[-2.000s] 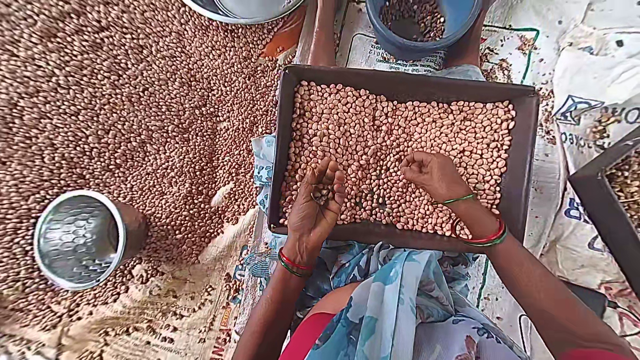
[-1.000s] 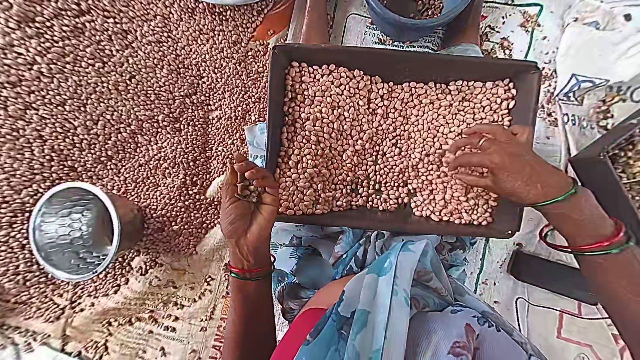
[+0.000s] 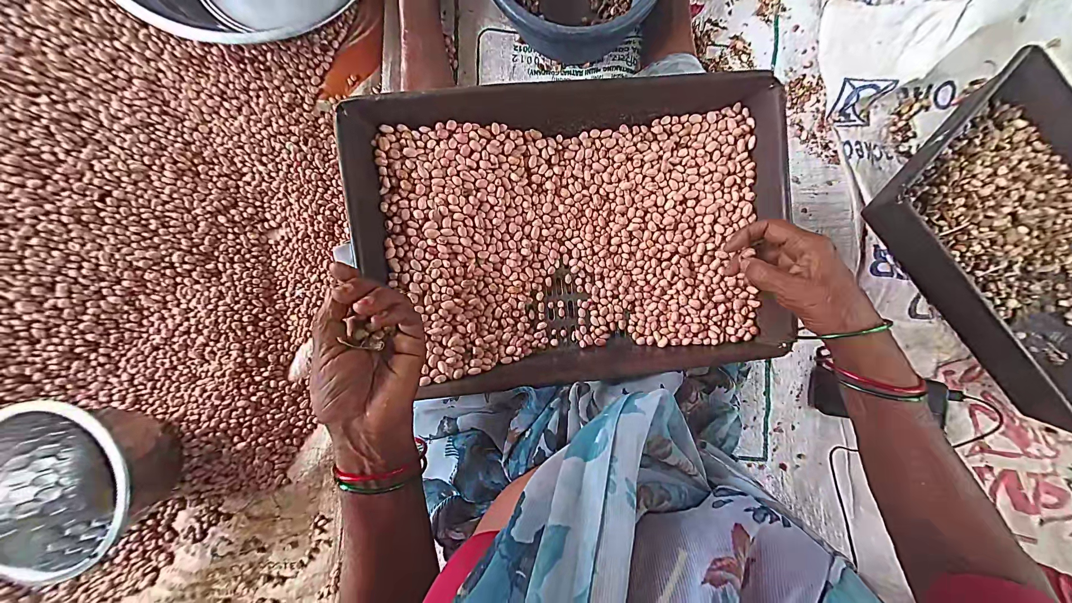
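A dark rectangular tray with a slotted bottom (image 3: 578,364) lies across my lap, spread with pinkish shelled peanuts (image 3: 494,243). Some slots show through near its lower middle. My left hand (image 3: 368,352) is palm up beside the tray's lower left corner, its fingers curled around small brownish bits of debris (image 3: 366,335). At the tray's right side my right hand (image 3: 796,276) has thumb and forefinger close together over the peanuts, with what looks like a small piece between them; it is too small to name.
A large heap of peanuts (image 3: 167,209) covers the left. On it are a metal pot (image 3: 124,494) on its side and a metal basin (image 3: 226,33). A blue tub (image 3: 578,38) stands beyond the tray. At right, another dark tray (image 3: 946,310) holds brownish debris; a cabled black device (image 3: 825,389) lies nearby.
My left hand has moved from over the tray to its left side, with debris in it. My right hand has moved to the tray's right edge. More of the slotted bottom shows.
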